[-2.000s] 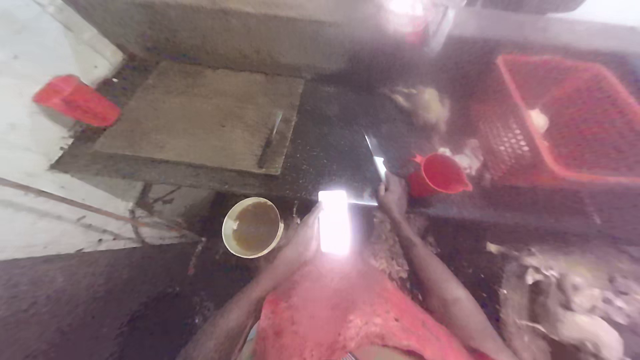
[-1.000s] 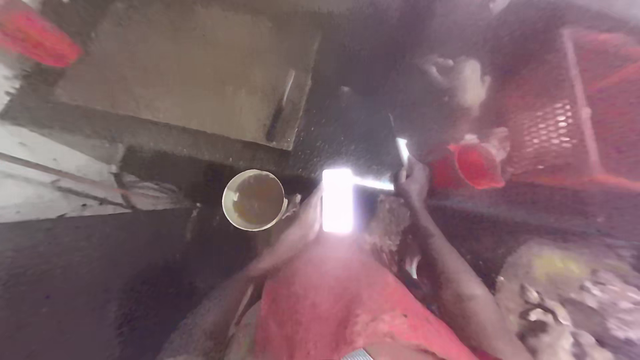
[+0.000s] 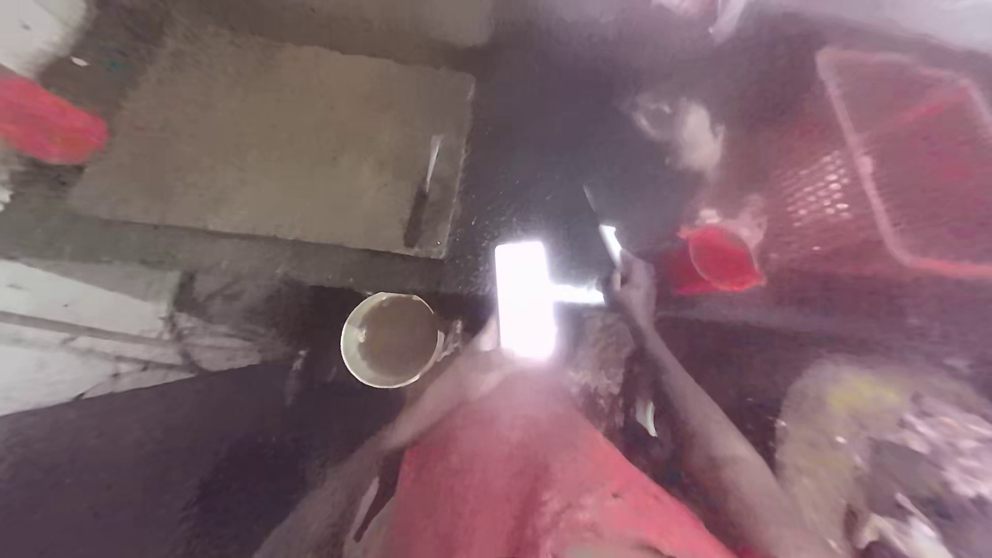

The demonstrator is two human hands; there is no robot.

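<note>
My right hand (image 3: 637, 288) is closed around the handle of a knife (image 3: 608, 232), its blade pointing up and left over the dark counter. A bright white, overexposed rectangular object (image 3: 526, 301), perhaps a phone, stands in front of my body. My left hand (image 3: 490, 341) is at its lower left edge; glare hides the fingers, so its hold cannot be told. Just right of the knife hand lies a red plastic jug (image 3: 725, 260). Beyond it is a pale, blurred lump (image 3: 694, 136), perhaps meat. Another knife (image 3: 425, 190) rests on the large board at left.
The worn board (image 3: 294, 147) covers the left counter. Below its edge stands a round bucket (image 3: 391, 341) of murky liquid. A red perforated plastic crate (image 3: 876, 194) is at right, and a red container (image 3: 50, 120) at far left. Pale scraps (image 3: 945, 442) lie in a heap at lower right.
The view has shifted and come closer to the counter. My right hand still grips the knife, and my left hand stays beside the bright rectangle.
</note>
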